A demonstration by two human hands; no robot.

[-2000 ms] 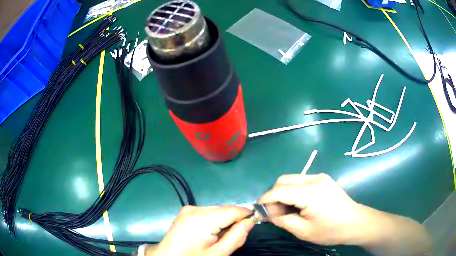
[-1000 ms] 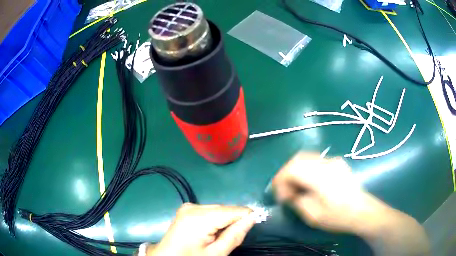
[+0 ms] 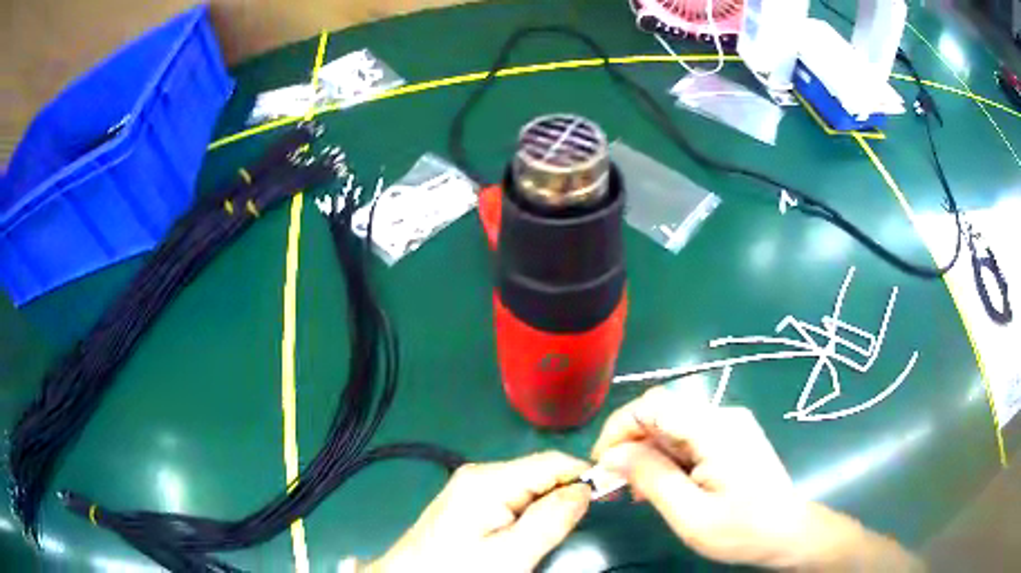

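Note:
My left hand [image 3: 493,515] is closed on the black cables [image 3: 420,451], which run into it from the left; their ends are mostly hidden by the fingers. My right hand [image 3: 700,470] meets it fingertip to fingertip. A small white piece [image 3: 606,481] shows between the two hands, and the right fingers touch it. What else the right fingers hold is hidden. A loose white sleeve strip [image 3: 720,386] shows just behind the right hand.
The red-and-black heat gun [image 3: 563,280] stands nozzle up behind my hands. Black cable bundles [image 3: 151,302] and a blue bin [image 3: 123,168] are at left. Clear bags [image 3: 420,207], a power cord [image 3: 773,185] and a pink fan [image 3: 700,13] are beyond. White tubing [image 3: 829,349] is at right.
The view has shifted, so the bench things appear lower and more of the far edge shows. My right hand has come back to the left hand's fingertips.

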